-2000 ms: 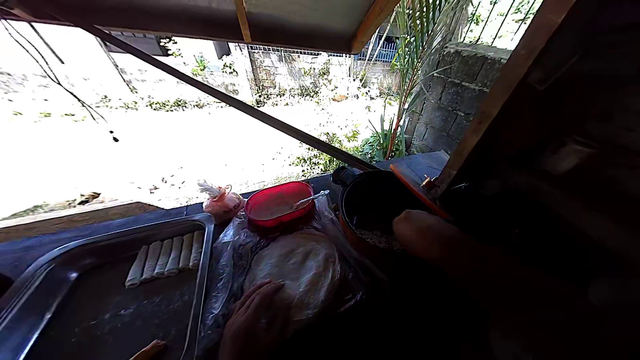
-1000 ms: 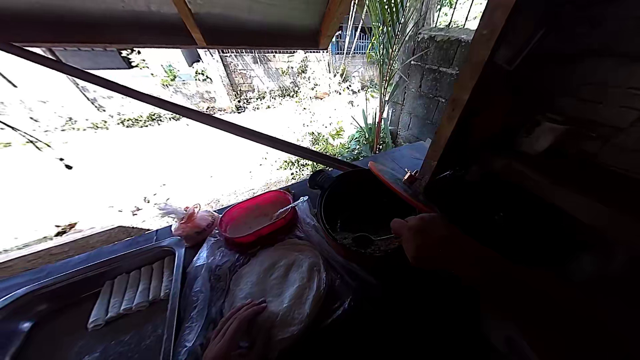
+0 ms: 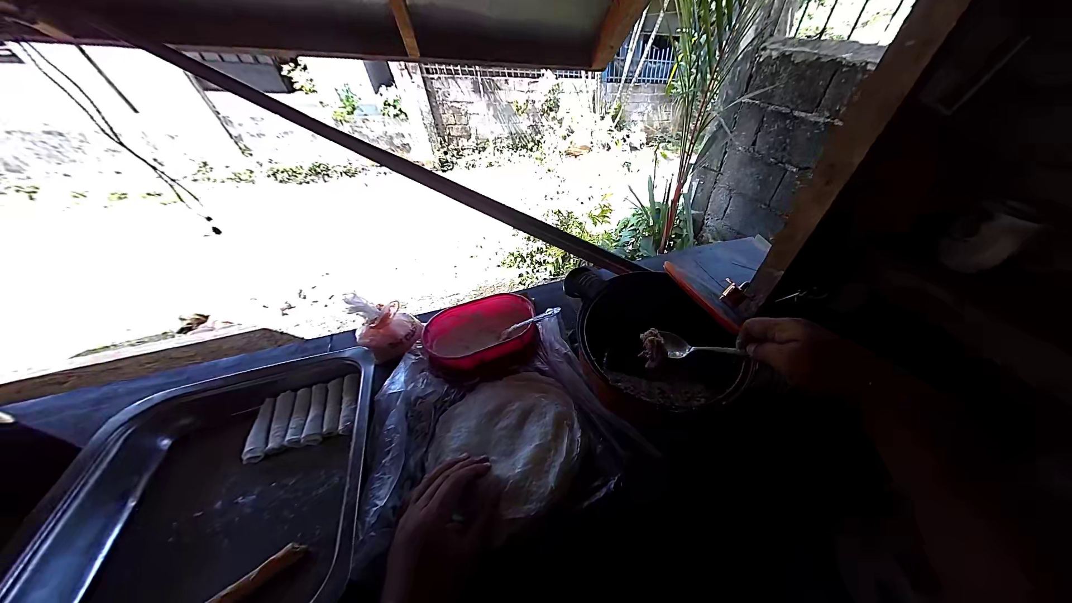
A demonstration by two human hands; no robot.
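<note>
My right hand [image 3: 779, 347] grips the handle of a metal spoon [image 3: 682, 347], which carries a clump of filling over a dark pot [image 3: 590, 368] with more filling at its bottom. My left hand [image 3: 448, 511] rests with its fingers on the lower left edge of a stack of round, pale wrappers [image 3: 511, 440], which lies on clear plastic. Behind the wrappers is a red plastic container [image 3: 456, 362] of pale contents, with a utensil leaning in it. Several white rolls [image 3: 301, 412] lie side by side in the metal tray [image 3: 362, 435] at left.
A tied plastic bag [image 3: 389, 333] stands between tray and red container. A brown stick-like piece [image 3: 258, 576] lies in the tray's near part. An orange-rimmed lid [image 3: 703, 297] leans behind the pot. A slanting bar [image 3: 402, 172] crosses above the counter, and a wooden post [image 3: 846, 167] stands at right.
My right hand has drawn up from inside the pot, and the spoon with filling now shows above it. My left hand stays at the wrappers.
</note>
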